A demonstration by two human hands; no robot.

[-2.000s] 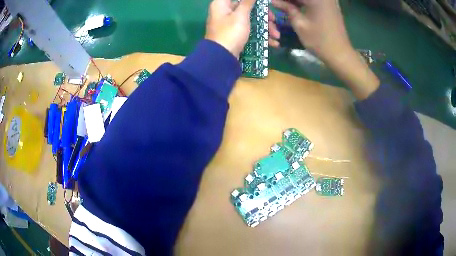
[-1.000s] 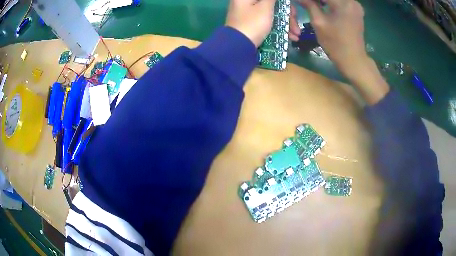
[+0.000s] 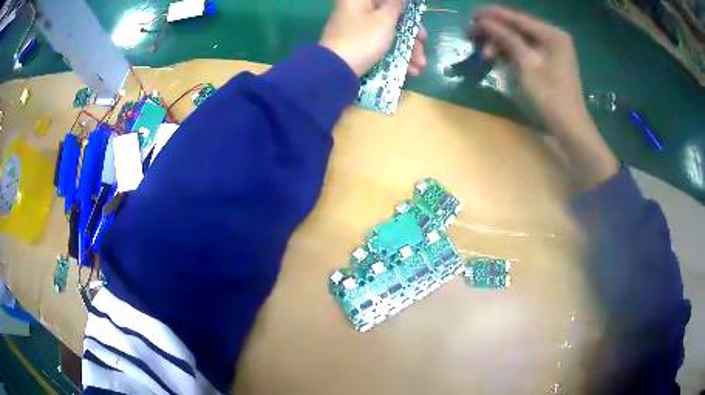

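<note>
My left hand (image 3: 362,37), cut off by the top edge, holds a green PCB panel strip (image 3: 391,71) tilted, its lower end over the edge of the brown paper. A thin pale wire shows beside the strip's top. My right hand (image 3: 541,73) is apart from the strip, to its right, blurred, with fingers bent. A dark shape lies at or below its fingertips; whether the hand holds it cannot be told. A pile of populated PCB panels (image 3: 398,266) lies on the paper below, with a single PCB (image 3: 488,273) to its right.
Blue batteries (image 3: 93,173) with red wires and small boards are heaped at left, by a grey-white plate (image 3: 85,46) and a yellow tape roll (image 3: 29,202). One white-faced battery (image 3: 187,9) lies at the back; another blue one (image 3: 645,129) lies right. My sleeves cover parts of the bench.
My right hand has drawn away to the right from the strip. The strip in my left hand has tilted and shifted left. The whole view has shifted slightly.
</note>
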